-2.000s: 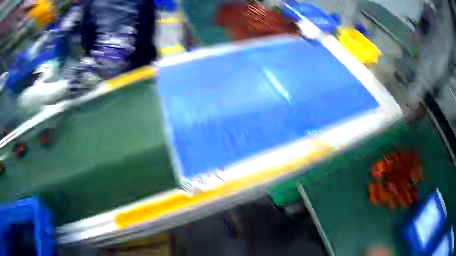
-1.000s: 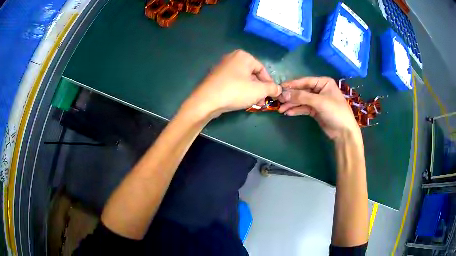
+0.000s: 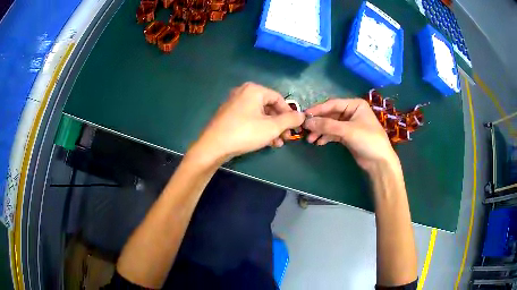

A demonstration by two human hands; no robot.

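Note:
A copper coil pair (image 3: 295, 135) is held between my two bare hands over the green bench, mostly hidden by my fingers. A white insulating piece (image 3: 293, 105) shows at its upper side. My left hand (image 3: 253, 120) grips the coil from the left. My right hand (image 3: 344, 126) has its fingertips pinched against the left fingertips at the coil; what exactly they pinch is too small to tell. Finished coils (image 3: 395, 118) with white faces stand grouped just right of my right hand.
Unworked coils (image 3: 190, 17) are heaped at the upper left. Three blue bins with white contents, left (image 3: 292, 48), middle (image 3: 371, 75) and right (image 3: 442, 79), stand along the far side. The green bench's (image 3: 142, 102) near edge runs below my hands.
From the panel over the conveyor, the view has swung to the bench. Since one second ago, the hands are slightly lower left and the coil is turned, showing a white edge above the fingers.

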